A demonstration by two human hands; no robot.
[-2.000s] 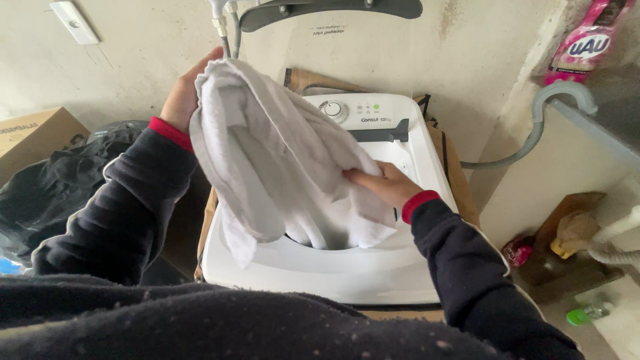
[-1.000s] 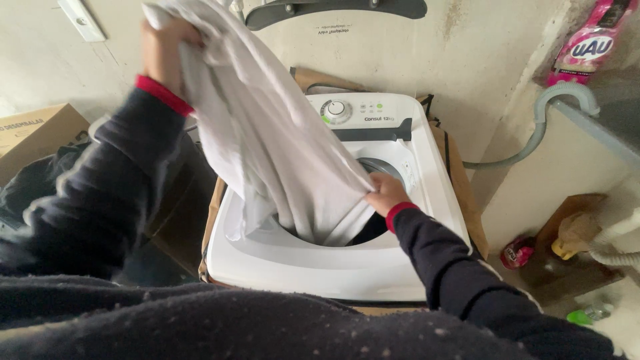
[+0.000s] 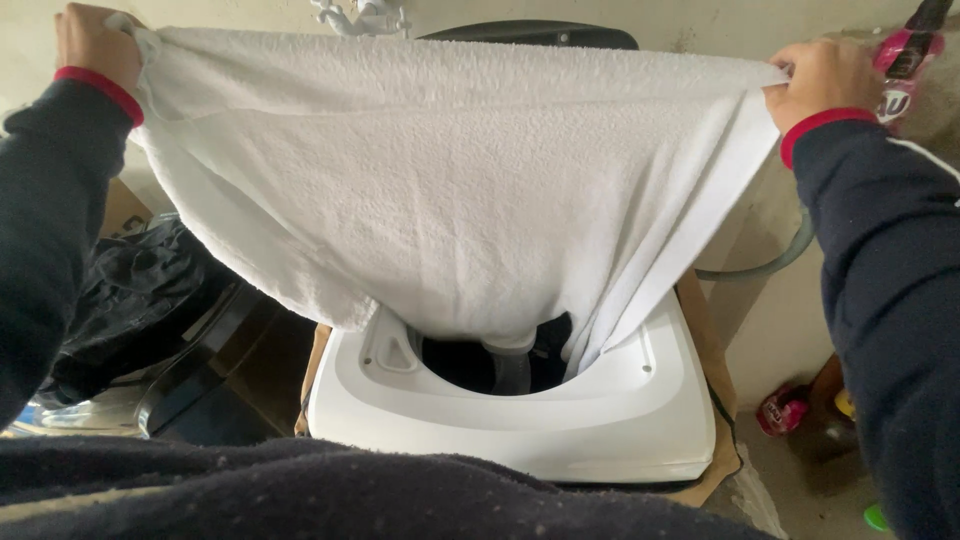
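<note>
A white terry towel [image 3: 450, 172] is stretched wide between my two hands, above a white top-loading washing machine [image 3: 510, 435]. My left hand [image 3: 101, 49] grips its upper left corner, and my right hand [image 3: 821, 82] pinches the upper right corner. The towel's lower part hangs over the round tub opening, its right-hand folds reaching the opening's rim. Below the cloth, the dark tub and part of the agitator [image 3: 512, 367] show. The machine's control panel is hidden behind the towel.
Dark fabric or plastic [image 3: 142, 277] lies at the left beside a glossy black surface [image 3: 225, 375]. A white tap [image 3: 367, 16] and the raised dark lid edge [image 3: 532, 31] are behind the towel. A grey hose [image 3: 765, 266] runs along the right, with pink bottles nearby.
The towel was bunched, then pulled diagonally; now it is spread wide. My right hand has moved up and to the right from beside the tub, and my left hand has moved further left.
</note>
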